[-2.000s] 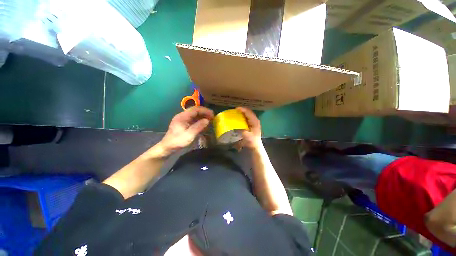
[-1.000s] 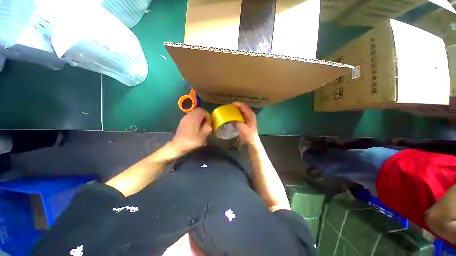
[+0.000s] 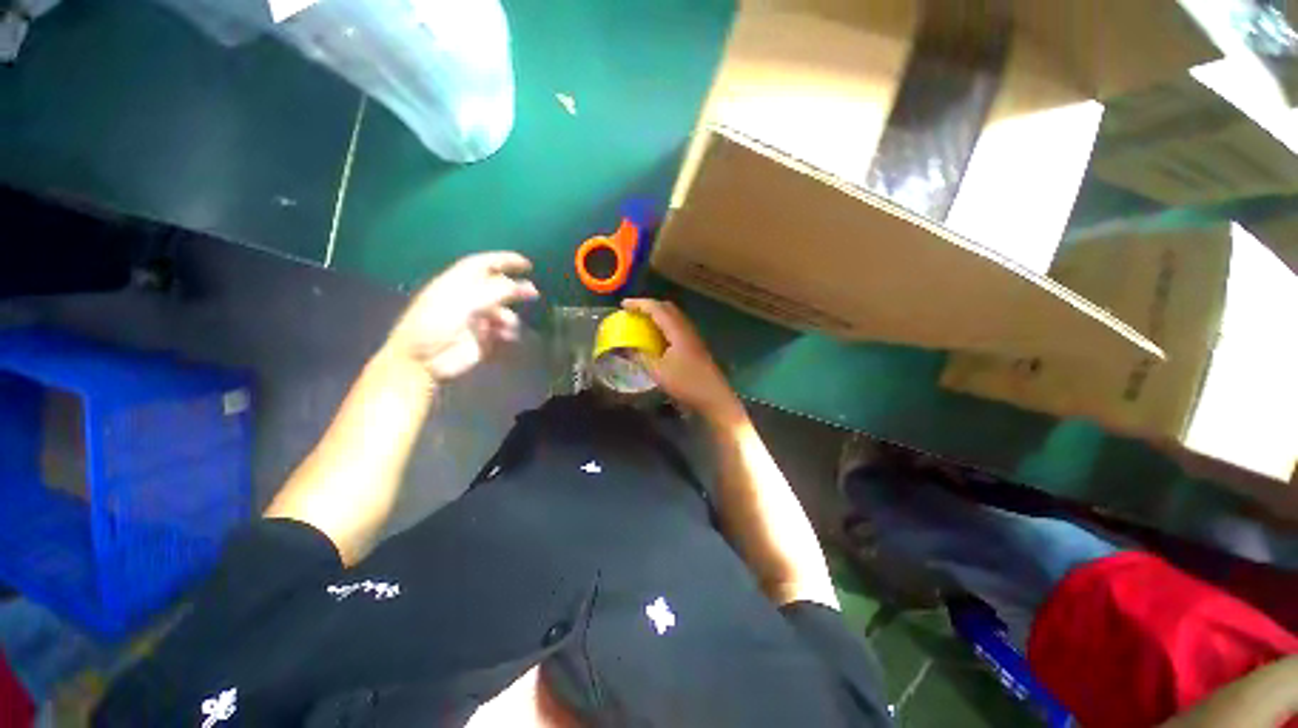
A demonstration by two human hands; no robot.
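Note:
A yellow packing tape roll (image 3: 628, 336) is in my right hand (image 3: 686, 359), held low at the bench's front edge, in front of my body. A clear strip, perhaps film or loose tape, shows at the roll's left side. My left hand (image 3: 467, 316) is raised to the left, apart from the roll, fingers spread and a little blurred; I see nothing in it. The orange and blue tape dispenser (image 3: 608, 260) lies on the green bench just beyond the roll. A brown carton (image 3: 840, 249) with an open flap stands to its right, a dark tape strip along it.
A clear-whitish plastic bundle (image 3: 453, 78) lies at the back left of the bench (image 3: 306, 213). More cartons (image 3: 1125, 334) stand at the right. A blue crate (image 3: 171, 469) is on the floor at left. A person in a red shirt (image 3: 1139, 633) is at lower right.
My left hand has moved away from the tape roll, leftward, and opened. The roll stays in my right hand. The view has turned, so the bench and carton appear tilted and the carton sits farther right.

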